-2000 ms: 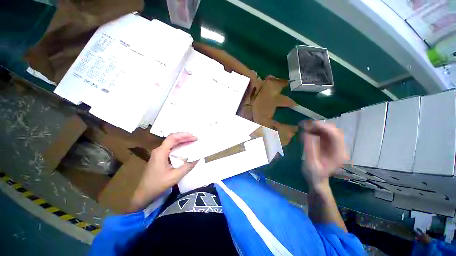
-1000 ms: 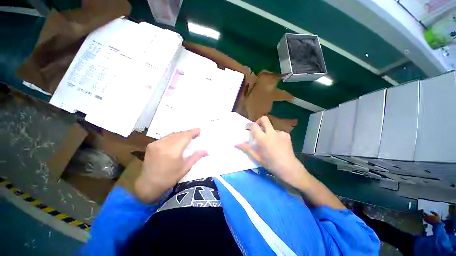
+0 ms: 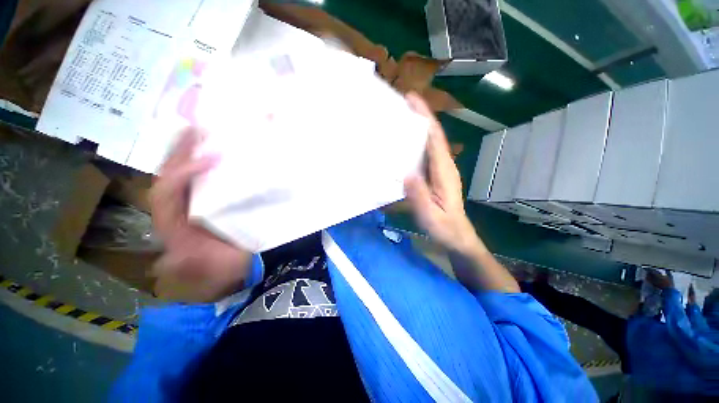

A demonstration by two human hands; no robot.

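Observation:
A white folding carton (image 3: 307, 149) is held up in front of me, closed into a box shape and blurred by motion. My left hand (image 3: 193, 220) holds its left end, blurred. My right hand (image 3: 437, 177) is against its right end, fingers along the side. Flat carton blanks (image 3: 118, 79) with small black print and a pink picture lie in a pile behind it at upper left. The carton hides much of the second pile.
A small open box (image 3: 467, 35) with dark grey contents stands on the green surface. Brown kraft paper (image 3: 422, 75) lies around the blanks. White boxes (image 3: 631, 149) stand in a row at right. A brown carton (image 3: 118, 236) with clear film is low left. Another person (image 3: 670, 338) is at lower right.
The carton was low at my waist between both hands; it is now lifted higher, larger in view and over the blanks. Both hands have risen with it. The view has shifted.

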